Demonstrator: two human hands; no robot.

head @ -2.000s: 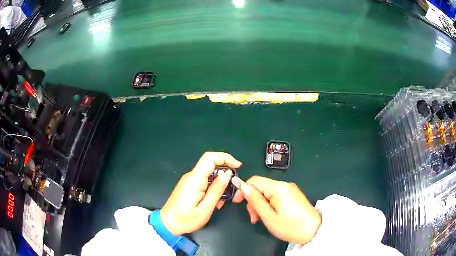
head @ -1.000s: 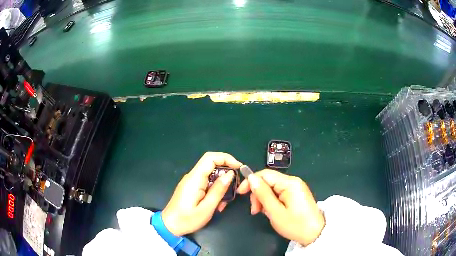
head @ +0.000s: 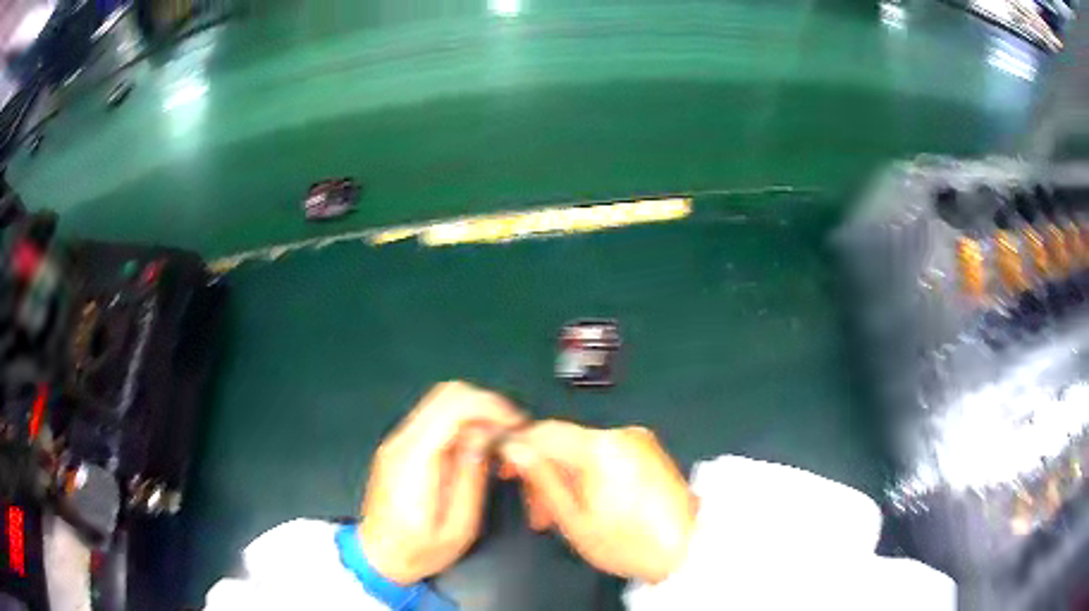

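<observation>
The picture is blurred. My left hand [head: 428, 483], with a blue band at the wrist, is curled with its fingertips against those of my right hand [head: 615, 495]. A small dark part of a watch case [head: 502, 463] shows between the fingers; the rest of it is hidden. The slim grey strip cannot be made out at my right fingertips. A second open watch case [head: 589, 353] lies on the green bench just beyond my hands, showing pale and reddish parts.
A black press fixture [head: 149, 346] with red digits stands at left. A stack of clear blister trays [head: 991, 394] with orange parts stands at right. Beyond the worn yellow tape [head: 555, 222], another watch case [head: 331, 198] lies on the green belt.
The view has turned and blurred, with the bench scene shifting left. My hands have closed together, fingertips meeting, and the held case and grey strip are now mostly or fully hidden.
</observation>
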